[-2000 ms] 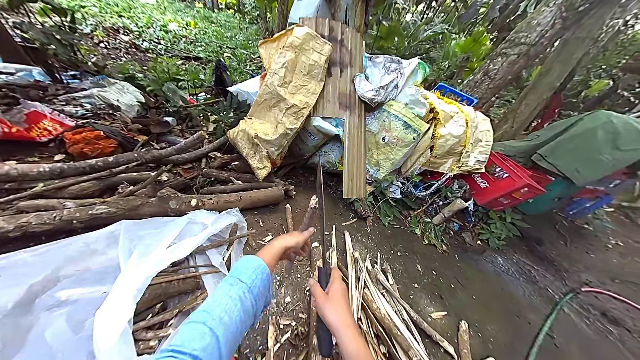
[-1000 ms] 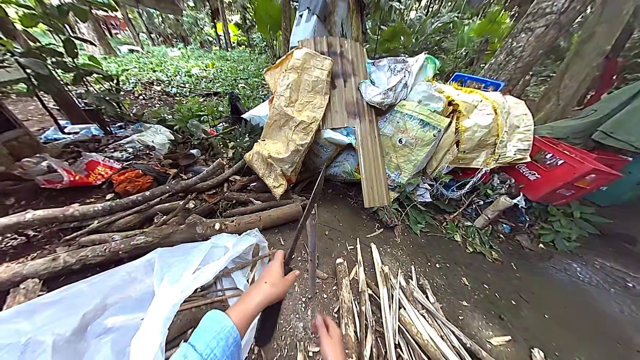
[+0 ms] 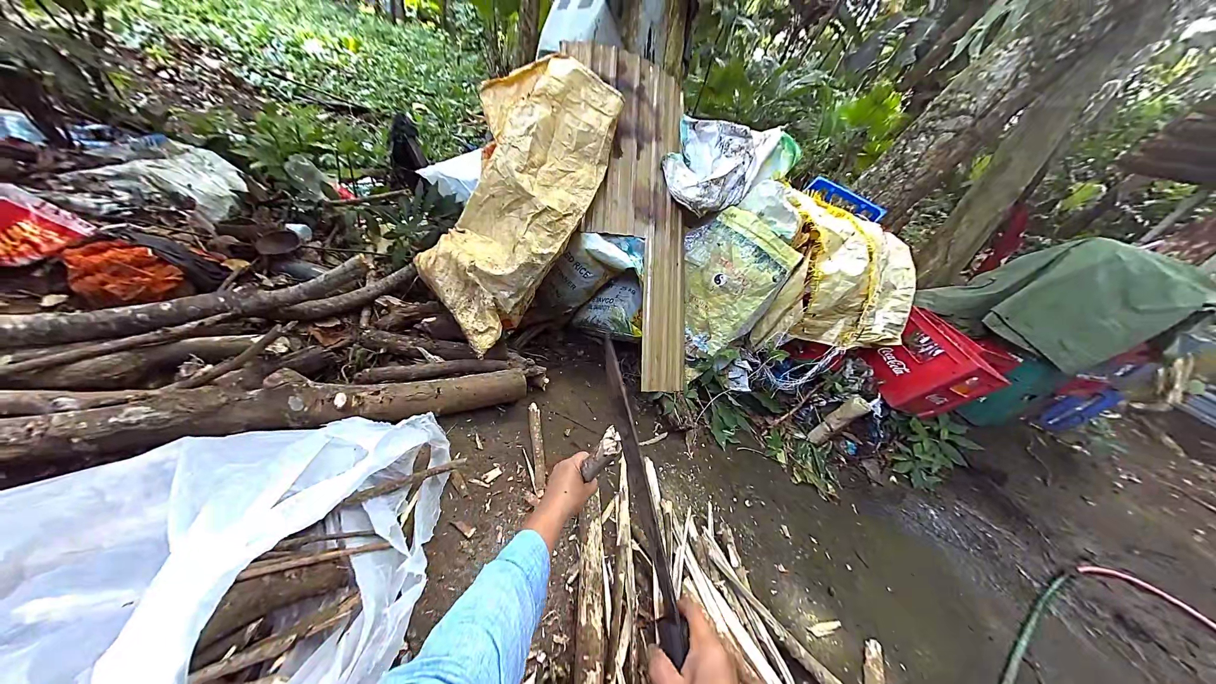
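Observation:
My left hand [image 3: 564, 489] is closed around a short wooden stick [image 3: 602, 453], whose pale, cut end points up and away from me. In my right hand [image 3: 698, 646] is the dark handle of a machete [image 3: 643, 489]; its long blade reaches forward, just right of the stick. I cannot tell whether blade and stick touch. Split sticks of wood [image 3: 731, 608] lie on the ground beneath and to the right of the blade. A short piece of wood [image 3: 537, 445] lies beyond my left hand.
Logs and branches [image 3: 237, 404] are piled at left, behind a white plastic sheet [image 3: 218, 513] over more sticks. Ahead, sacks [image 3: 546, 180] and a slatted wooden panel [image 3: 662, 285] lean by a tree. Red crates [image 3: 936, 361] stand right; a hose [image 3: 1035, 613] curves at lower right.
One second ago the machete was in my left hand and my right hand was apart from it. Now my right hand holds the machete and my left hand the stick.

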